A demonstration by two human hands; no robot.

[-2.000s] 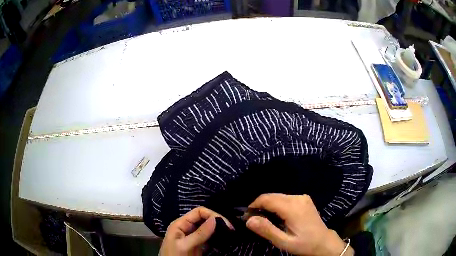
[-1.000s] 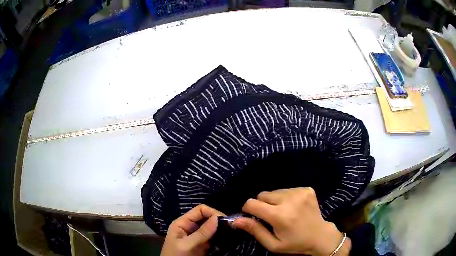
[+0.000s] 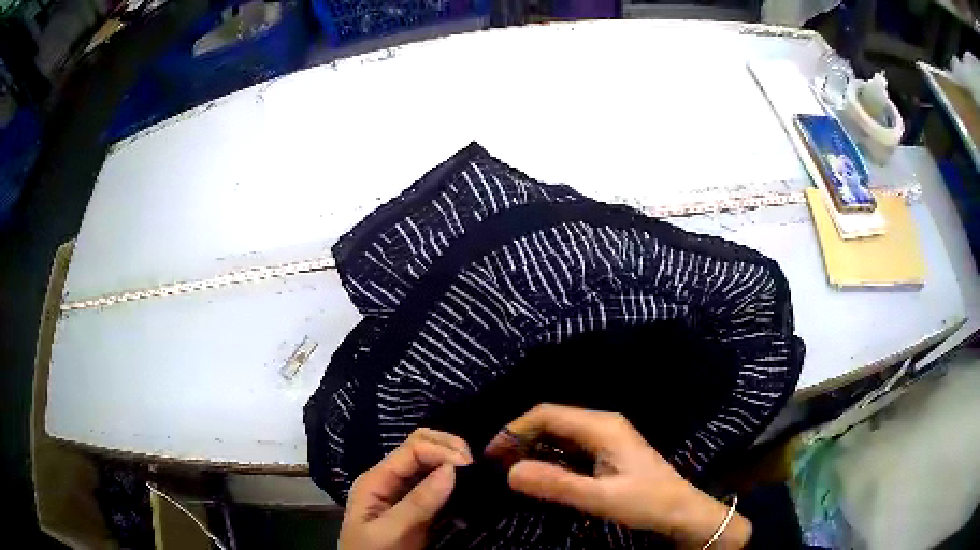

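A dark skirt-like garment with thin broken white stripes lies over the table's front edge. Its plain black inner layer shows in the round opening. My left hand pinches the dark cloth at the near side, thumb and forefinger together. My right hand is just right of it, fingers curled, with a small dark tool, apparently snips, mostly hidden at the fingertips. The fingertips of the two hands are slightly apart. Any thread is too fine to see.
The white table bears a tape measure and a small clear packet. At right lie a smartphone, a yellow-tan pad, a pale card and a tape roll. White bundled material is at lower right.
My right hand has opened slightly at the fingertips, and the glinting tool seen between the hands a second ago is now mostly hidden. The garment has barely moved.
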